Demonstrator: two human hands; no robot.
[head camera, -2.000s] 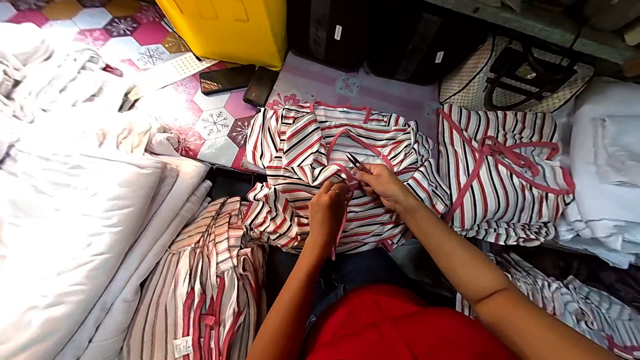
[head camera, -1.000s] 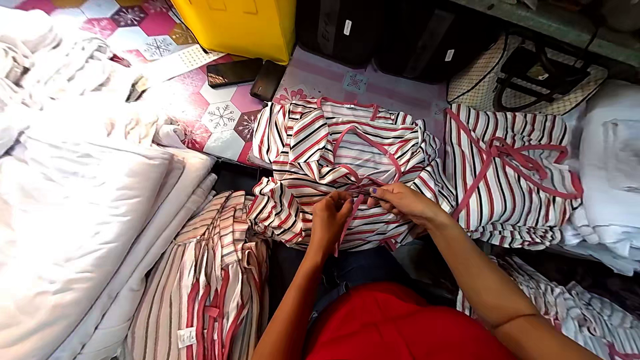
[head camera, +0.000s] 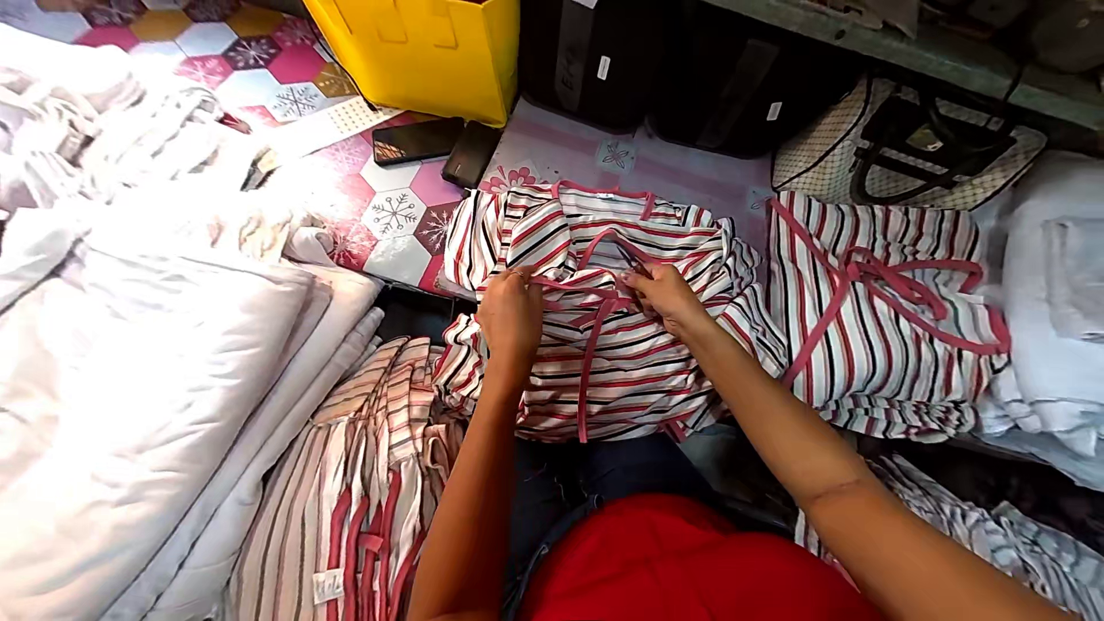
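Note:
A striped garment with pink trim (head camera: 604, 362) lies spread in front of me, its pink tie (head camera: 588, 371) hanging down the middle. My left hand (head camera: 511, 315) is closed on a pink tie end at the left of the knot. On the right, my right hand (head camera: 662, 293) holds a small dark pointed tool (head camera: 634, 252), probably thread snips, and its fingertips meet the fabric beside the knot. Whether they also pinch the tie cannot be told.
A folded striped garment with a tied pink bow (head camera: 880, 293) lies at right. White folded cloth (head camera: 138, 414) and striped garments (head camera: 345, 483) are at left. Behind stand a yellow container (head camera: 423, 52), two phones (head camera: 418, 141), black cases (head camera: 595, 60) and a handbag (head camera: 906, 147).
My hands have moved apart, the left one to the left with the tie drawn out sideways. The pink ties now meet in a knot with one end hanging down.

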